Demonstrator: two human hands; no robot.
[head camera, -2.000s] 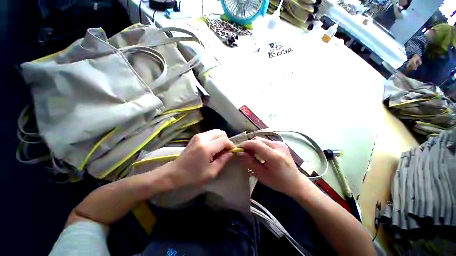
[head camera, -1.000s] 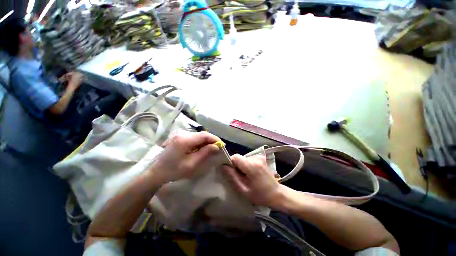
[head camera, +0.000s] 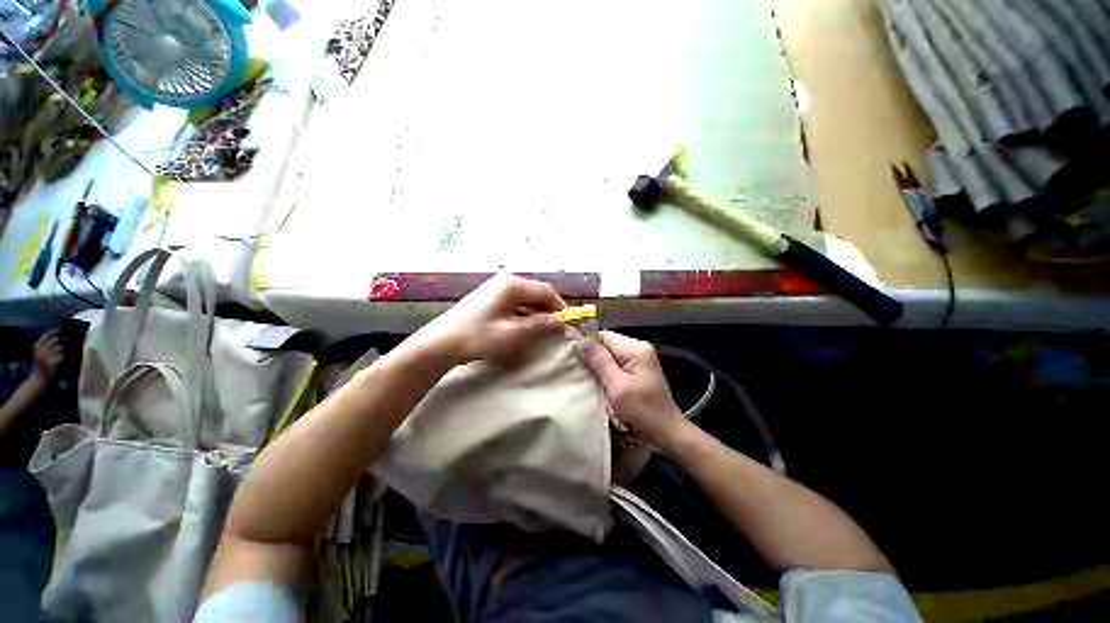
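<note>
A beige tote bag body (head camera: 511, 438) lies over my lap, its upper corner raised near the bench edge. A small yellow tab (head camera: 577, 314) stands out at that corner. My left hand (head camera: 505, 319) pinches the bag corner beside the tab with thumb and fingers. My right hand (head camera: 633, 377) grips the bag edge just below and to the right of it. The fingers hide part of the edge. Thin beige handles hang below and to the right of my right hand.
A hammer (head camera: 730, 219) lies on the bench (head camera: 548, 134) near its edge, by a dark red strip (head camera: 718, 282). Thread snips (head camera: 921, 217) and stacked grey-beige pieces (head camera: 998, 97) are at right. Beige bags (head camera: 146, 475) stand at left; a turquoise fan (head camera: 171, 49) and another person's hand (head camera: 46, 353) show there.
The view has swung down and to the right. The bag corner has come up to the red strip, with both hands still on it. The yellow tab now shows beyond my left fingertips.
</note>
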